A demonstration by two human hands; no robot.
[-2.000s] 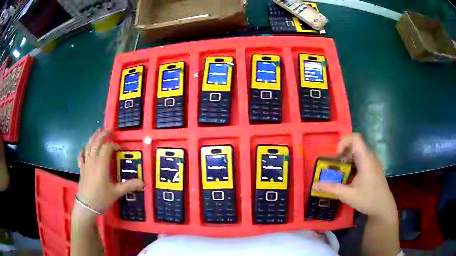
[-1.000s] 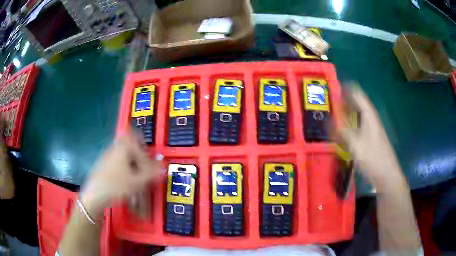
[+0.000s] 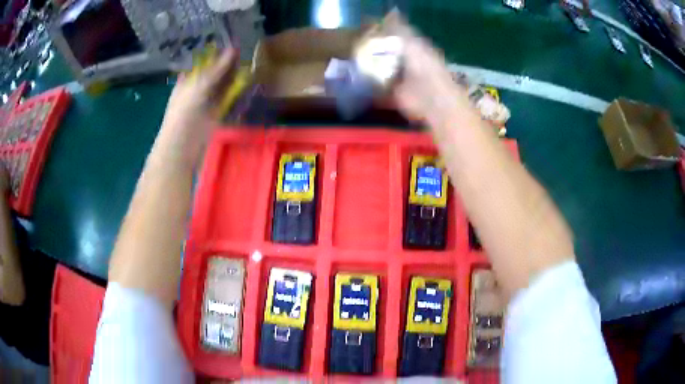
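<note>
The red phone tray [image 3: 363, 259] lies in front of me. In its upper row the first and third slots are empty, and a lit keypad phone [image 3: 295, 199] and another [image 3: 427, 201] lie front up. The fifth slot is mostly hidden by my right arm. In the lower row three phones lie front up between a tan phone back [image 3: 223, 304] and another [image 3: 487, 319]. My left hand [image 3: 201, 84], blurred, is closed on a yellow and black phone beyond the tray. My right hand [image 3: 411, 71], blurred, holds a pale, bright object at the open carton [image 3: 297, 67].
A grey test instrument [image 3: 154, 34] stands at the upper left. A smaller open carton [image 3: 640, 135] is at the right. Set-aside phones [image 3: 490, 109] lie beyond the tray, partly behind my right arm. A neighbouring red tray [image 3: 34, 146] is at the far left.
Both hands have moved forward beyond the tray. The lower corner slots now hold phones back up. The upper first and third phones have left their slots. The tray appears lower in view.
</note>
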